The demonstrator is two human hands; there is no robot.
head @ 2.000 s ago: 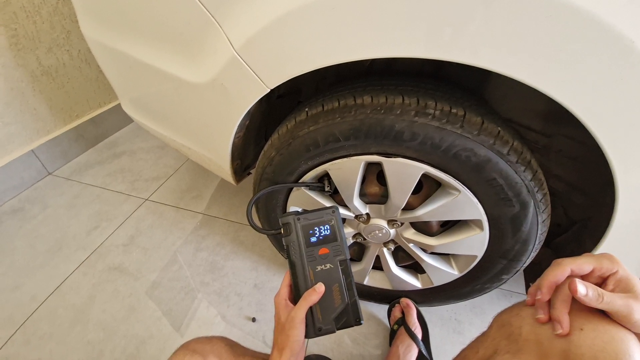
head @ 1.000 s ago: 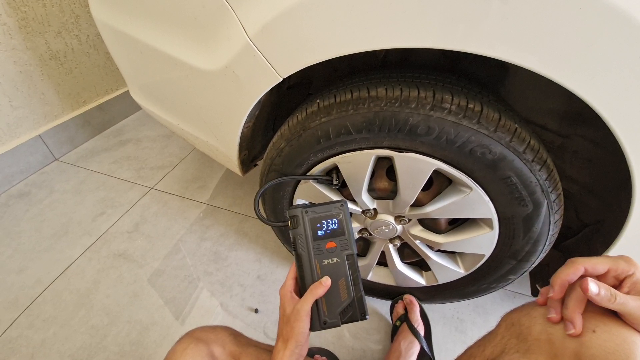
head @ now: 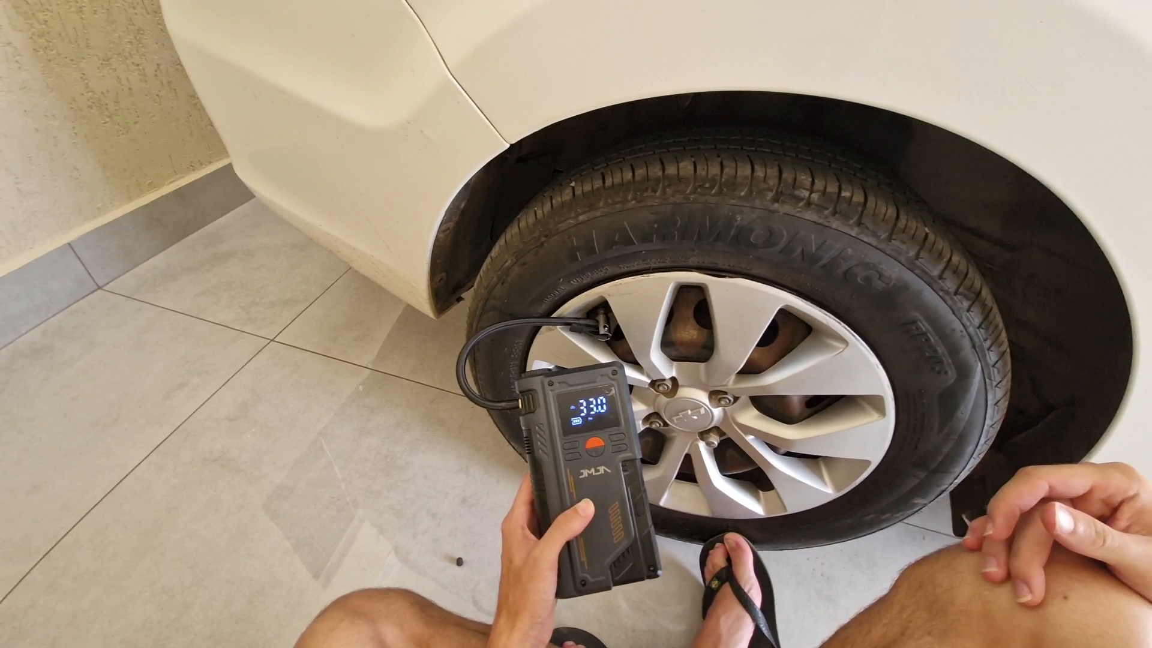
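Observation:
My left hand (head: pixel 538 558) is closed around the lower part of a black portable tire inflator (head: pixel 589 486), its thumb on the front face. The inflator's lit display reads 33.0, above an orange button. A short black air hose (head: pixel 468 360) loops from its top left corner to a valve connector (head: pixel 601 322) at the wheel rim. Behind it stands the car's tire (head: pixel 747 229) with a silver multi-spoke wheel (head: pixel 747 360). My right hand (head: pixel 1048 526) rests on my bent right knee, fingers loosely curled, holding nothing visible.
The white car body (head: pixel 342 135) spans the top, with a dark wheel arch around the tire. A textured wall (head: pixel 99 117) is at the upper left. A small dark cap-like object (head: pixel 459 562) lies on the grey tile floor (head: pixel 180 423). My foot in a black flip-flop (head: pixel 738 585) is below the wheel.

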